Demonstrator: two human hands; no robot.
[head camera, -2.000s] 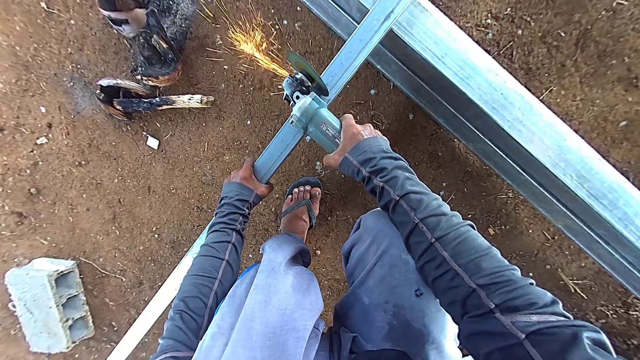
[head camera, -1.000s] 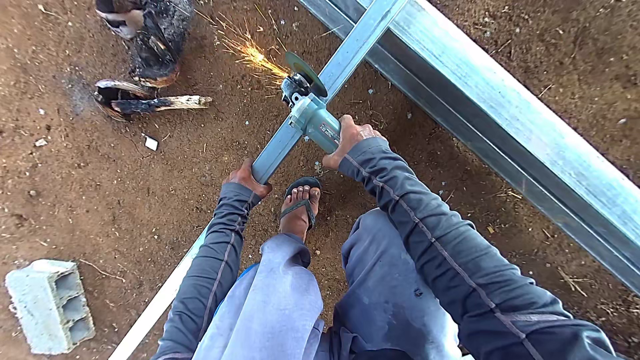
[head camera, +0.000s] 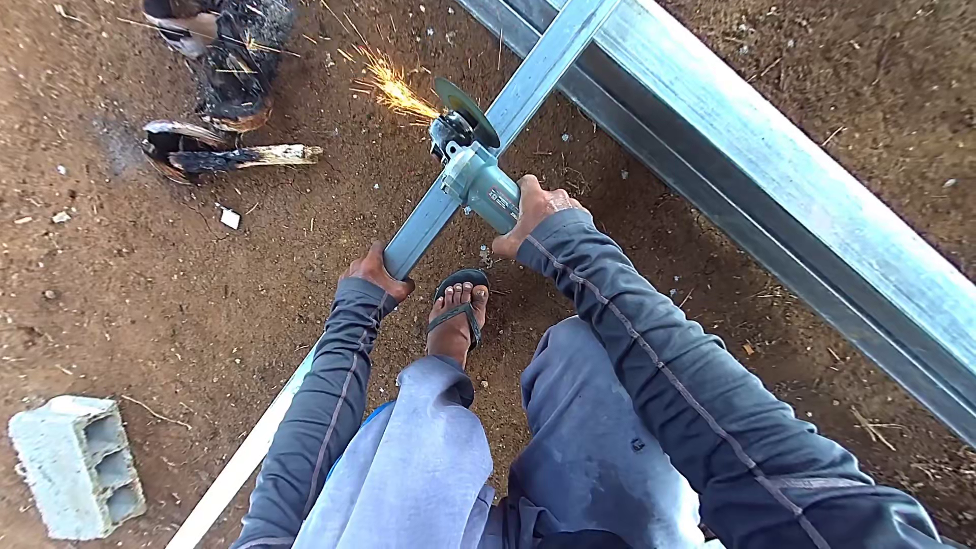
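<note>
My right hand (head camera: 537, 212) is closed around the body of a teal angle grinder (head camera: 484, 187), whose cutting disc (head camera: 467, 112) stands on edge against a galvanized metal stud (head camera: 433, 221). Orange sparks (head camera: 393, 85) fly from the disc toward the upper left. My left hand (head camera: 377, 273) grips the lower part of that stud, below and left of the grinder. The stud slants up to the right and lies across larger metal channels. Where the disc meets the metal is partly hidden by the grinder head.
Long galvanized channels (head camera: 732, 145) run diagonally at the right. Charred wood (head camera: 240, 156) lies on the dirt at the upper left, and a hollow concrete block (head camera: 76, 465) at the lower left. My sandalled foot (head camera: 457, 313) is just below the stud, between my hands.
The spray of sparks has changed in shape. Both hands and the grinder stay in nearly the same place.
</note>
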